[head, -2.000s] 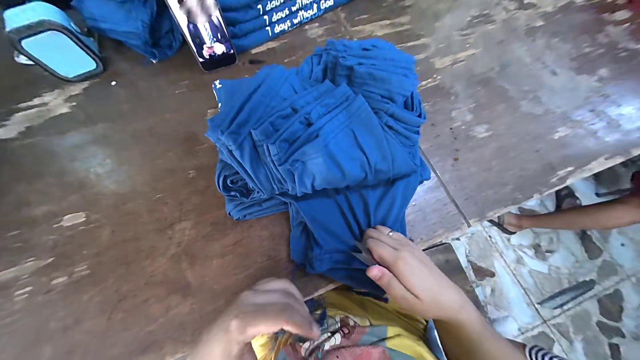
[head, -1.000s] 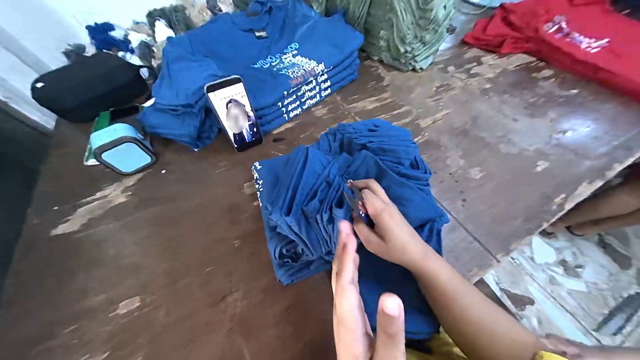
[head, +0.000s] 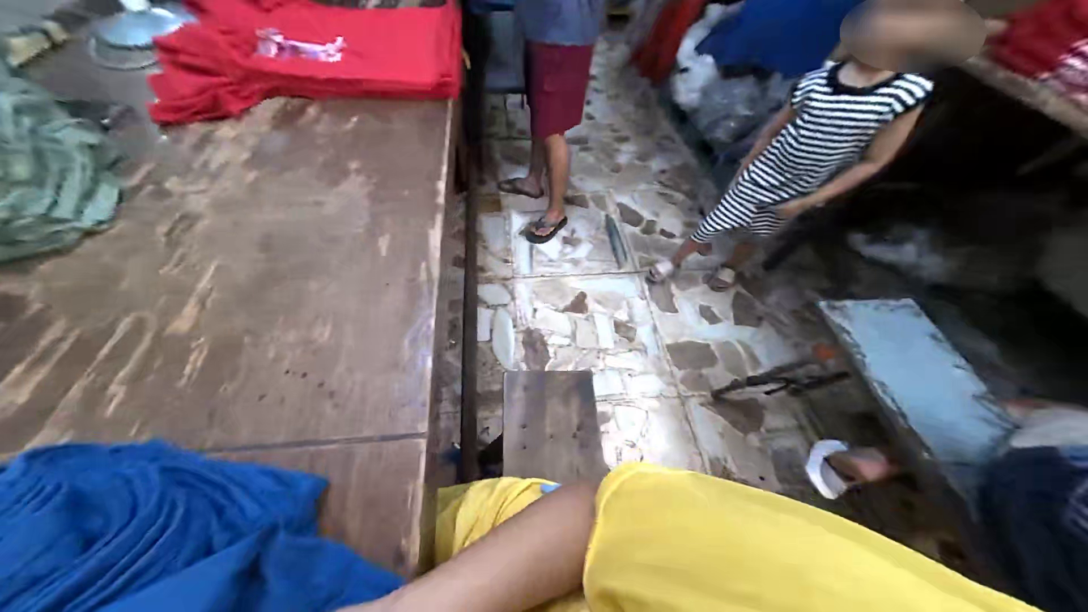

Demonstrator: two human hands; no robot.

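Neither of my hands shows now. Only a bare forearm reaches out of a yellow sleeve toward the bottom edge, beside the pile of blue shirts [head: 161, 527]; its hand is cut off below the frame. The blue pile lies folded and wrinkled at the lower left, on the corner of a worn brown wooden table [head: 340, 255]. Whether a hand touches the pile is hidden. A yellow shirt [head: 722, 544] covers the bottom middle.
A red shirt stack [head: 399, 51] and green cloth [head: 51, 170] lie on the table. A wooden stool [head: 552, 416] stands beside its edge. Two people stand on the stone-patterned floor [head: 578, 297]; another person is partly visible right, near a pale blue bench [head: 918, 365].
The view has swung far to the right, toward the floor and people. Both hands, seen at the blue pile a second ago, are out of frame; the phone and speaker have also left view.
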